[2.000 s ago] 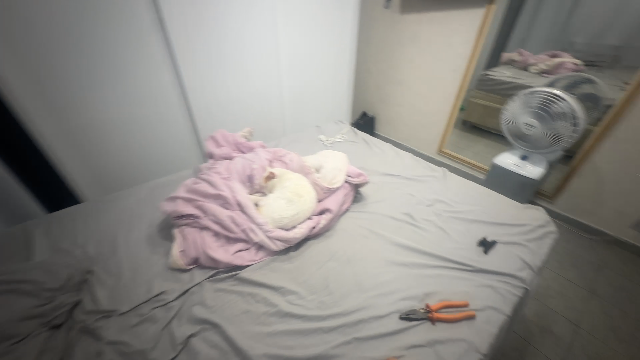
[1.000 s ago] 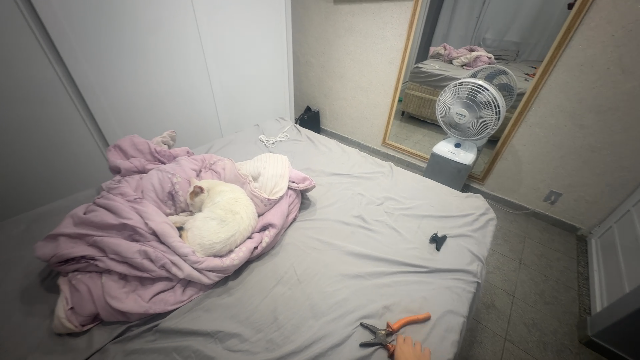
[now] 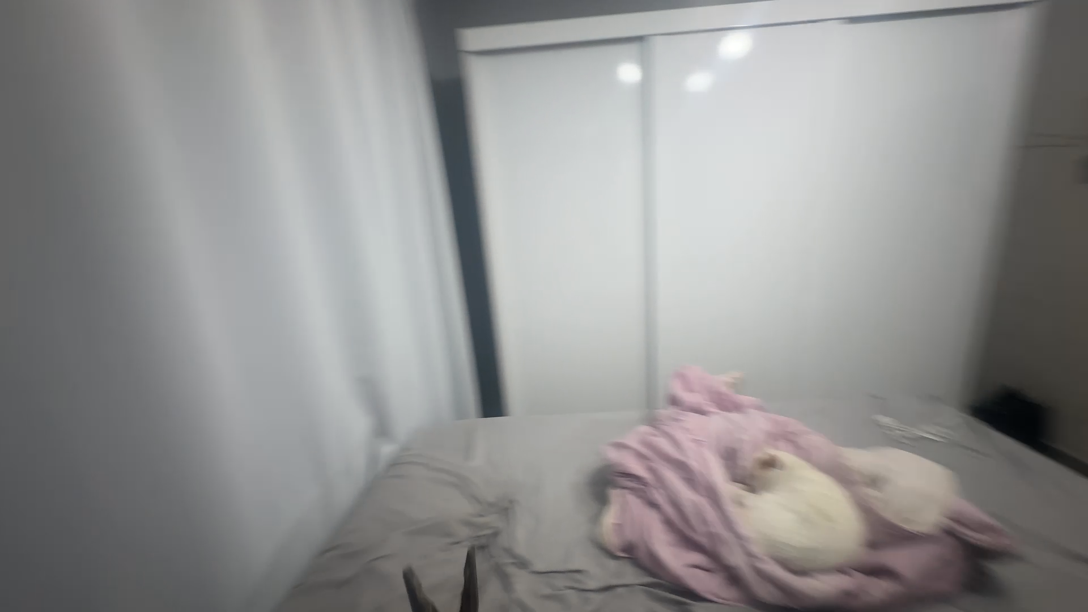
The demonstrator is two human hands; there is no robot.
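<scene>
At the bottom edge of the head view, the two jaws of the pliers (image 3: 469, 582) point upward and stand apart. Their handles are below the frame, and neither my left hand nor my right hand shows, so the grip on them is hidden. To the right of the jaws, a pink blanket (image 3: 680, 510) lies bunched on the bed. Curled up on it is a white cat (image 3: 803, 518), with a pale cloth part of the bundle (image 3: 909, 489) beside it. The view is blurred.
A grey sheet (image 3: 544, 450) covers the bed. Behind it stands a white sliding-door wardrobe (image 3: 807, 212). A pale curtain (image 3: 212, 297) hangs at the left. A white cable (image 3: 914, 427) lies at the far right of the bed, near a dark object (image 3: 1011, 412) beyond the edge.
The view has swung left and up. One second ago a hand was at the orange-handled pliers on the bed; now only the jaws show, at the bottom edge, pointing up.
</scene>
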